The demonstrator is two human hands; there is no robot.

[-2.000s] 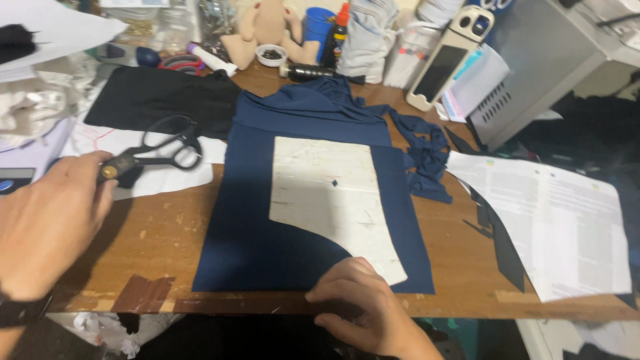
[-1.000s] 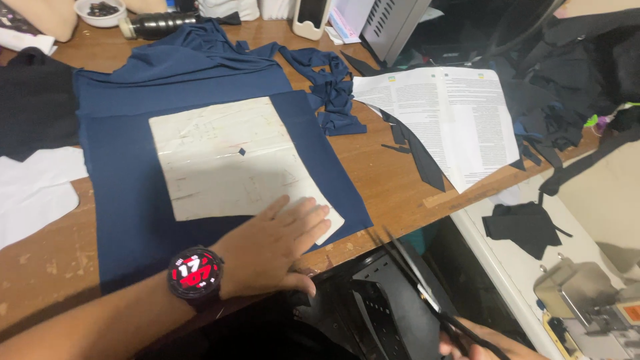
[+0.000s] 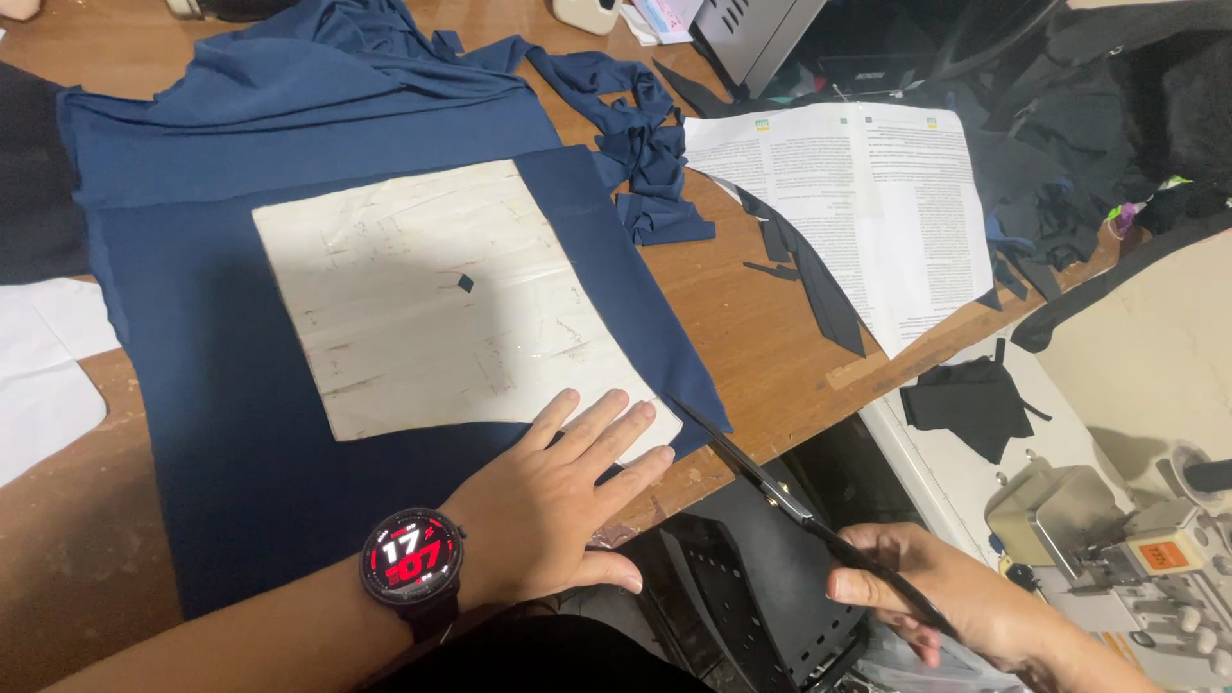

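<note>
A cream paper pattern piece (image 3: 423, 308) with a small diamond hole lies on navy fabric (image 3: 221, 500), which covers part of the wooden table. My left hand (image 3: 549, 500), a smartwatch (image 3: 412, 558) on its wrist, rests with spread fingers on the pattern's lower right end. In my right hand (image 3: 905, 577) are black-handled fabric scissors (image 3: 784, 496). Their blades point up and left, the tips at the pattern's right edge near the fabric's lower right corner. Whether the tips touch the fabric I cannot tell.
Navy scraps (image 3: 654, 154) lie behind the fabric. Printed paper sheets (image 3: 866, 212) and black strips (image 3: 818, 289) are on the right of the wooden table (image 3: 731, 337). A sewing machine (image 3: 1136, 549) stands lower right, near a black cloth scrap (image 3: 972, 399). White paper (image 3: 43, 366) is at left.
The scissors, on the table under my left hand two seconds ago, are now in my right hand. My left hand has moved onto the pattern. Since one second ago the scissor tips have come to the pattern's edge.
</note>
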